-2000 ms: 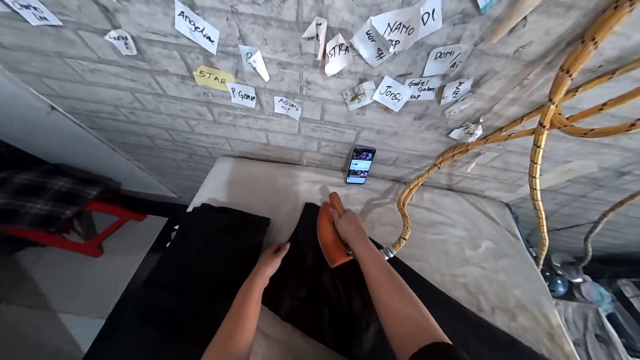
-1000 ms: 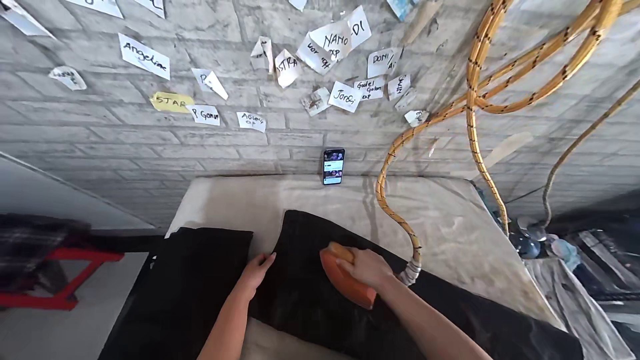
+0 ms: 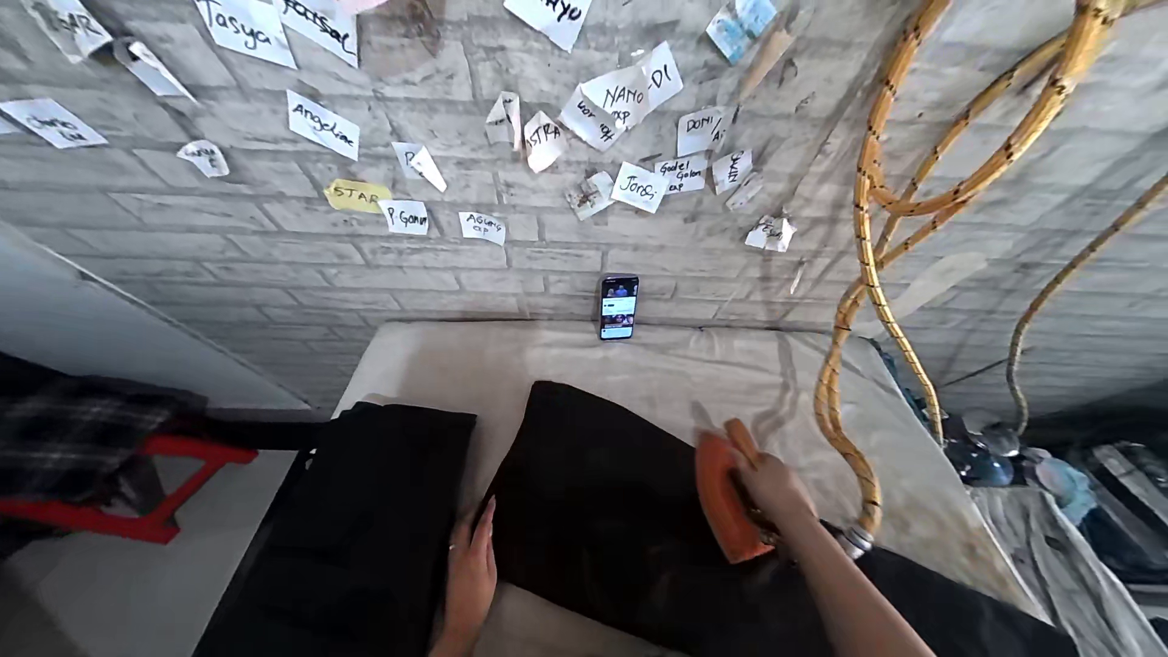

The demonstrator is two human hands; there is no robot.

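Note:
My right hand (image 3: 776, 493) grips the wooden handle of an orange iron (image 3: 727, 500), whose body lies over the upper edge of a black cloth garment (image 3: 602, 493). A hose in a yellow woven sleeve (image 3: 871, 484) runs to the iron's rear at a metal clamp. My left hand (image 3: 472, 570) lies flat with its fingertips at the garment's left edge and grips nothing visible. Left of that hand a second black cloth piece (image 3: 365, 511) is spread out. Both pieces rest on a pale cloth-covered table (image 3: 511, 351).
A phone (image 3: 619, 307) with a lit screen leans on the grey brick wall behind the table. Paper notes with handwriting are stuck on the wall. Looped yellow hoses hang at the right. A red stool or frame (image 3: 119, 520) with plaid cloth stands at the left.
My right hand and the iron have moved right across the black garment, toward its upper edge. My left hand stays by the garment's left edge, now lower along it.

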